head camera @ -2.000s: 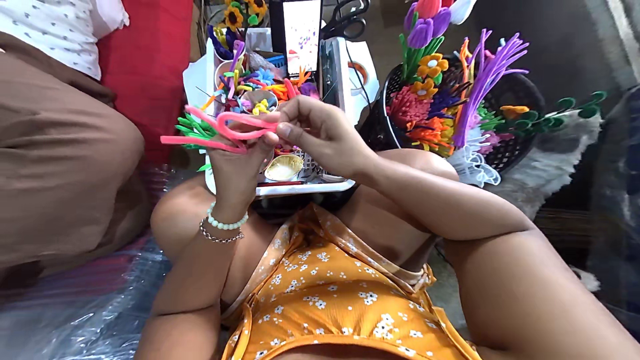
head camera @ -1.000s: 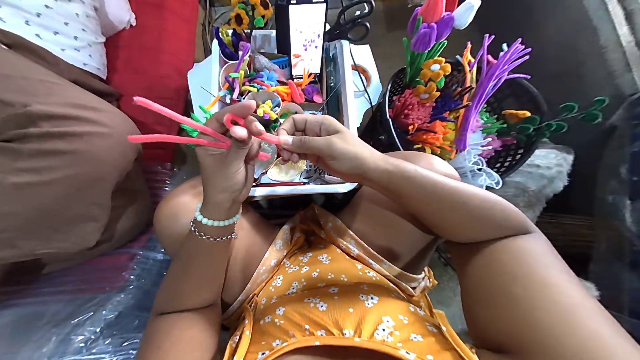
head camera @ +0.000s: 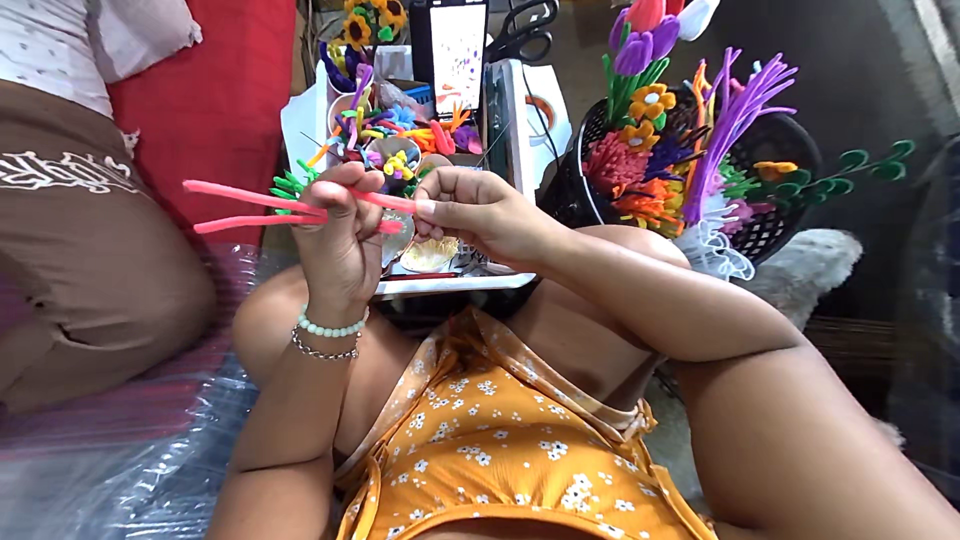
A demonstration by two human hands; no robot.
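Coral-pink pipe cleaners (head camera: 255, 196) run through my left hand (head camera: 341, 232), whose thumb and fingers are closed on them. Two long ends stick out to the left, one above the other, and a short end shows at the right of the palm. Between the hands a pink stretch is pulled nearly straight, and my right hand (head camera: 476, 214) pinches its end between thumb and index finger. Both hands are above the near part of a white tray (head camera: 457, 285). The part of the pink piece inside my left fingers is hidden.
The tray holds colourful pipe-cleaner pieces (head camera: 401, 116) and a lit phone (head camera: 456, 60). Black scissors (head camera: 525, 34) lie behind it, a tape roll (head camera: 541, 120) beside it. A black basket (head camera: 592, 176) of pipe-cleaner flowers stands at right. Another person (head camera: 97, 247) sits at left.
Two seconds ago the pink piece formed a loop between my hands; now a straight stretch spans them. The two left ends have come closer together than a second ago.
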